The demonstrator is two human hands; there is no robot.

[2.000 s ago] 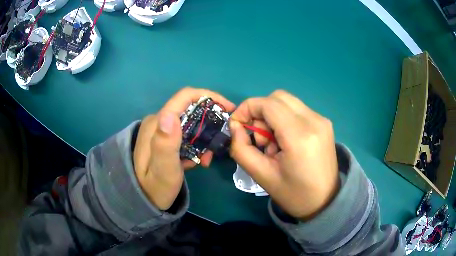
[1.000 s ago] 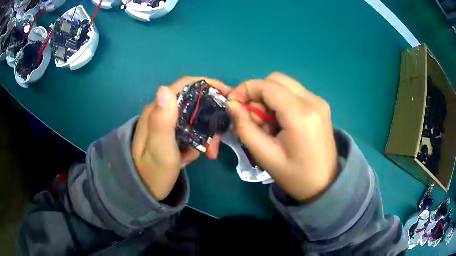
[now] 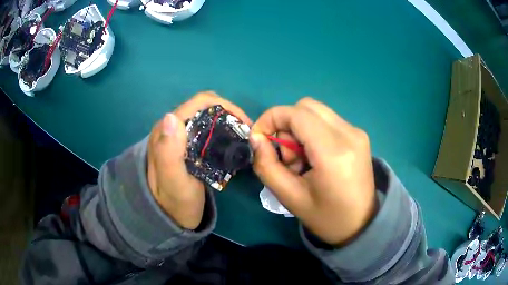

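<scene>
My left hand (image 3: 181, 161) holds a dark camera board (image 3: 205, 139) by its edges, with the lens side facing up. A black lens (image 3: 237, 154) stands on the board, and a thin red wire crosses it. My right hand (image 3: 312, 167) pinches the end of a red lead (image 3: 287, 143) at the board's right edge, beside a white socket (image 3: 240, 127). The fingertips hide the plug, so I cannot tell if it is seated. Part of a white housing (image 3: 273, 201) shows below my right hand.
White housings with dark boards and red wires (image 3: 83, 47) stand at the upper left. A cardboard box (image 3: 457, 119) with small black parts is at the right. More units (image 3: 473, 260) lie at the lower right. A white stripe (image 3: 443, 26) runs along the green bench.
The board has turned so its face and lens show more fully, and it sits slightly further left. My right fingertips stay at its edge with the red lead. Less of the white housing shows.
</scene>
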